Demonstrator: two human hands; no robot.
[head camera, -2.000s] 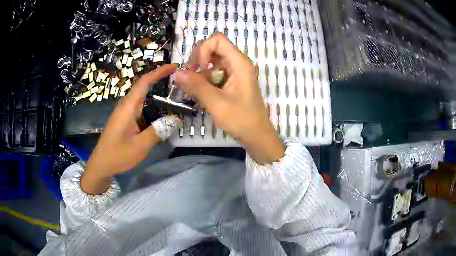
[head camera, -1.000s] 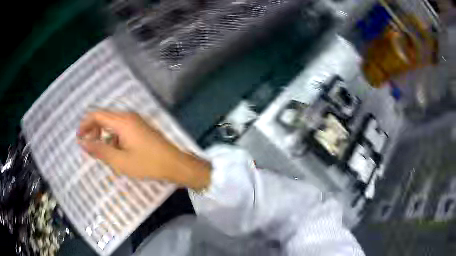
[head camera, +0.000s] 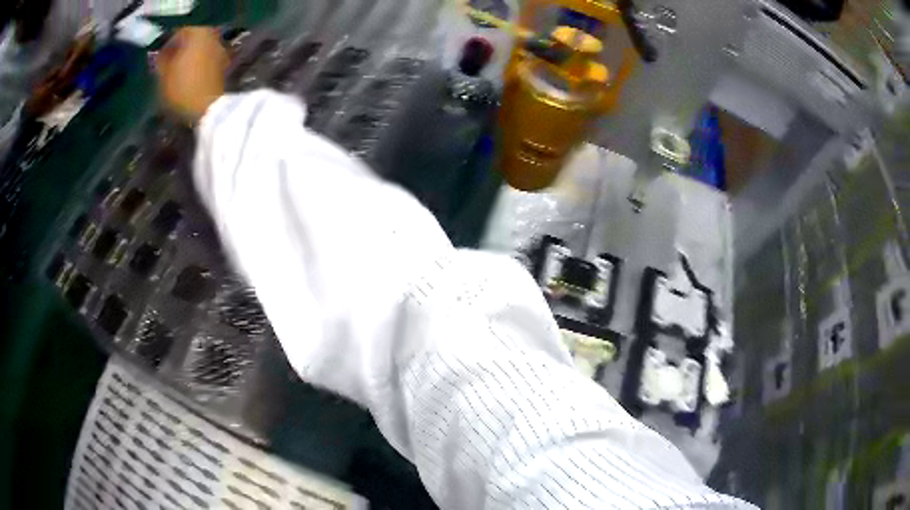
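My right hand (head camera: 193, 75) is at the upper left, at the end of the outstretched white smock sleeve. It is small and blurred, near the far left part of the blister tray (head camera: 239, 406); whether it holds or touches anything cannot be told. The blister tray has rows of dark pockets, some hidden under the sleeve. The white parts tray (head camera: 190, 453) shows at the lower left with rows of narrow parts, cut off by the picture's edge. My left hand is not in view.
The press fixture (head camera: 624, 204) stands right of the sleeve with black-framed nests (head camera: 579, 277). An amber container (head camera: 539, 134) stands beyond it. Plastic-covered surfaces with labels (head camera: 838, 334) run down the right. Blurred blue and brown items (head camera: 65, 85) lie at the upper left.
The view has swung right and forward. My right hand has moved from over the white parts tray to the far side of the blister tray. My left hand, seen earlier, has left the picture.
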